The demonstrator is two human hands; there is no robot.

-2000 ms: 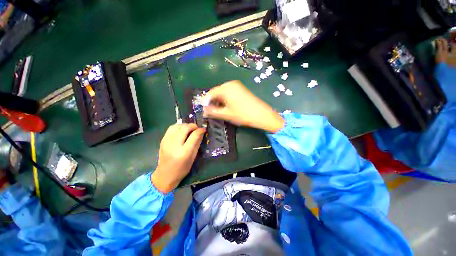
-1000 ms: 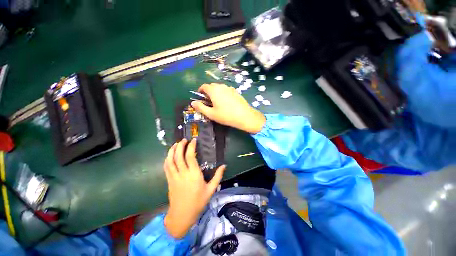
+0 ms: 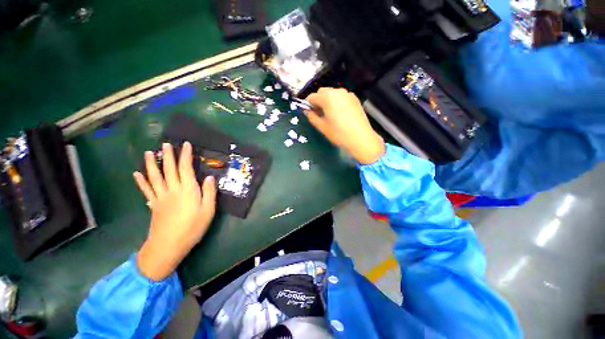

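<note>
An opened phone (image 3: 235, 175) lies turned on a black foam pad (image 3: 255, 159) on the green bench, its blue-silver board end pointing right. An orange flex strip shows beside the board. My left hand (image 3: 176, 192) lies spread over the other end of the phone, fingers apart, hiding that end. My right hand (image 3: 341, 119) is away from the phone, over the bench at the right of small white pieces (image 3: 273, 118). Its fingertips are closed on thin metal tweezers (image 3: 302, 104), whose tips point left.
Thin loose parts (image 3: 235, 89) lie behind the white pieces, beside a plastic bag (image 3: 295, 53) in a dark container. Phones on pads stand left (image 3: 40, 192) and right (image 3: 434, 106). A pale rail (image 3: 159, 86) crosses behind. A thin gold strip (image 3: 282, 213) lies near the edge. A neighbour's blue sleeve (image 3: 524, 119) is at right.
The phone and pad have turned so the board points right. My left hand has spread over the phone. My right hand has moved from the board toward the white pieces. The view has shifted right.
</note>
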